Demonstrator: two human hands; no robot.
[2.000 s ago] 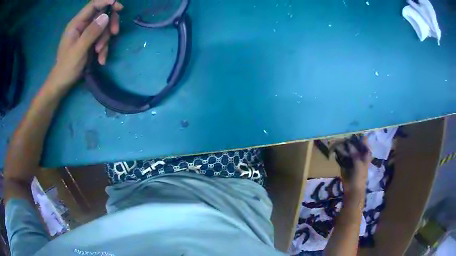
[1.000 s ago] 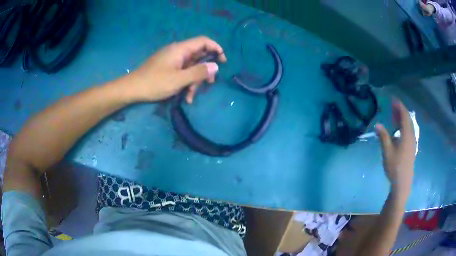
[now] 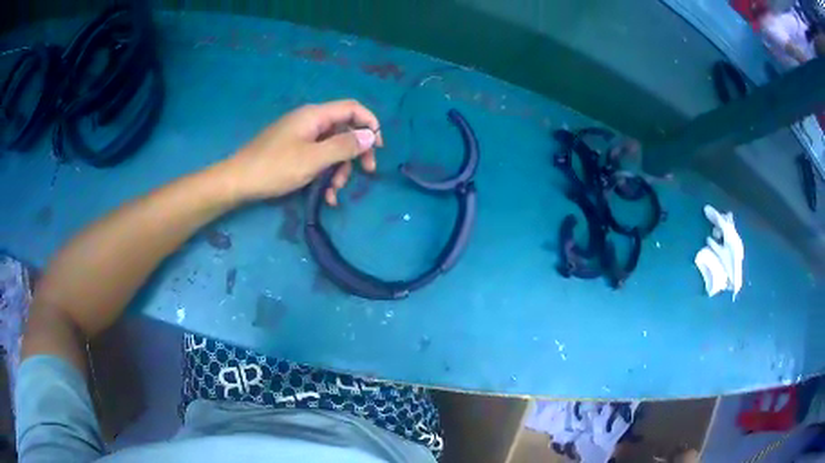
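My left hand [image 3: 312,154] is closed on the left end of a black headband [image 3: 389,288] lying on the blue-green bench; its fingertips hide that end. A curved black yoke [image 3: 469,149] is joined at the headband's right end and opens to the left. A thin dark wire loops above it. A loose pile of black yokes [image 3: 597,203] lies on the right of the bench. My right hand is hard to make out; only a small skin-toned patch shows at the bottom edge over the carton, too little to tell its grip.
A headband pile [image 3: 113,90] lies at the far left. A crumpled white scrap [image 3: 722,253] lies right of the yokes. A carton with white and black pieces [image 3: 583,425] is below the bench edge. A dark bar [image 3: 724,122] crosses the upper right, near a person's sleeve.
The view has swung up and right since the oldest frame, bringing in the yoke pile. My right hand has left the place beside the white scrap. My left hand stays on the headband end.
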